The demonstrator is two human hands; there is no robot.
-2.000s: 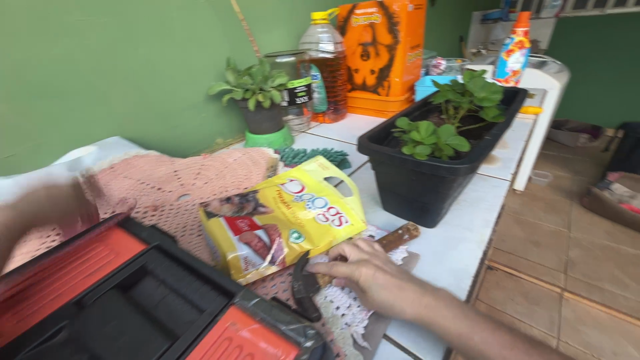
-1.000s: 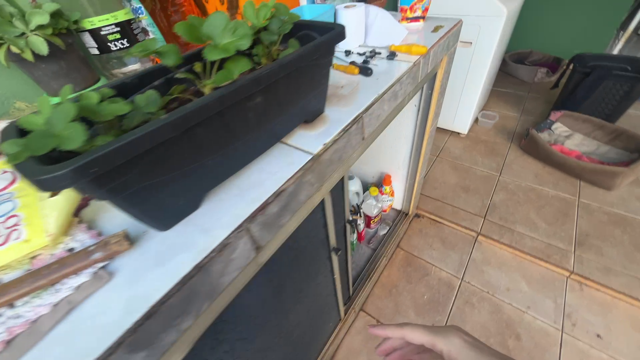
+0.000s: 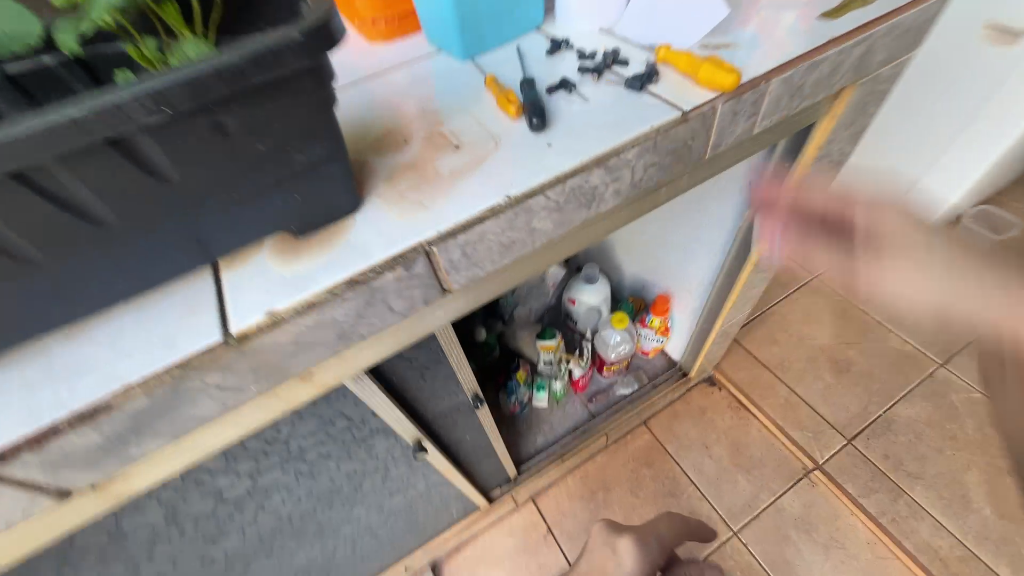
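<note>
My right hand, blurred by motion, reaches in from the right edge in front of the cabinet's right post; its finger positions are unclear. At the bottom edge, my left hand shows only partly over the floor, fingers apart, with nothing visible in it. On the tiled counter lie a small yellow-handled screwdriver, a black-handled screwdriver and a larger yellow-handled one. Several small black plastic pieces lie between them. Neither hand touches these things.
A black planter with leafy plants stands on the counter at left. A light blue container is at the back. Below, the cabinet opening holds several bottles beside sliding doors. A wooden strip crosses the tiled floor.
The view has swung right, away from the yellow bag and toolbox. My right hand was beside the bag two seconds ago; now it is raised at the right. My left hand has come in at the bottom.
</note>
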